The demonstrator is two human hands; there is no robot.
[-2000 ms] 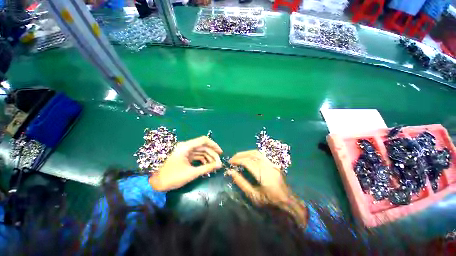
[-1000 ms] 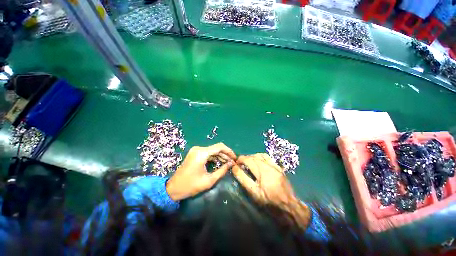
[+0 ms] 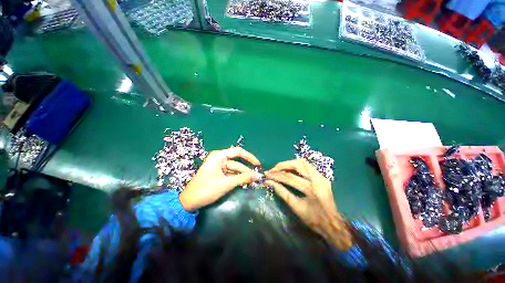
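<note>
My left hand (image 3: 218,176) and my right hand (image 3: 303,188) meet fingertip to fingertip at the centre. A tiny bright part (image 3: 259,176) shows between them, pinched by the fingertips; its shape is too small to tell. A loose heap of small silvery-pinkish metal parts (image 3: 178,156) lies on the green bench beside my left hand. A smaller heap of small parts (image 3: 321,160) lies beside my right hand, partly hidden by it. A few tiny pieces (image 3: 240,141) lie beyond my left fingers.
A pink tray (image 3: 394,204) with dark glossy clumps stands at right, a white sheet (image 3: 407,135) at its far edge. A slanting metal post (image 3: 130,58) and a blue box (image 3: 58,113) are at left. Clear trays of parts (image 3: 382,33) line the far ledge. Red stools (image 3: 421,10) stand beyond.
My fingers have shifted around the tiny part, which now shows brighter between the fingertips. My right hand's fingers are more stretched out. The view has moved slightly.
</note>
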